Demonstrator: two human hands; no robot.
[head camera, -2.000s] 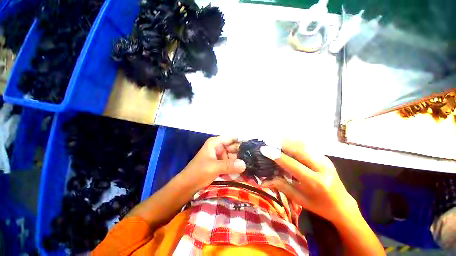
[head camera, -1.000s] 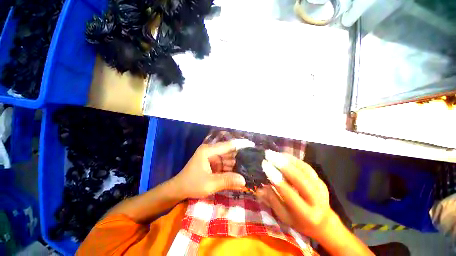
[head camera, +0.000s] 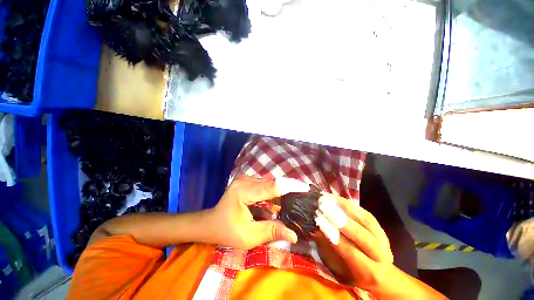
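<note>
A black flower head (head camera: 300, 212) is held over my lap, below the table's front edge. My left hand (head camera: 249, 212) grips it from the left with thumb and fingers; a white cap shows on a fingertip. My right hand (head camera: 354, 240) holds it from the right, with white-capped fingertips against its side. The flower's underside is hidden. A pile of black flower heads (head camera: 158, 32) lies on the table's left end.
The white table (head camera: 304, 76) spans the front. A grey glassy panel (head camera: 492, 58) is at right. Blue crates (head camera: 73, 64) with black pieces stand at left, one lower crate (head camera: 177, 170) beside my lap. A person's hand or sleeve (head camera: 521, 240) shows at far right.
The view has shifted, so the table and pile sit higher in the picture and the tape roll has left it. Both hands are lower, over the lap, still holding the flower head, with the fingers repositioned.
</note>
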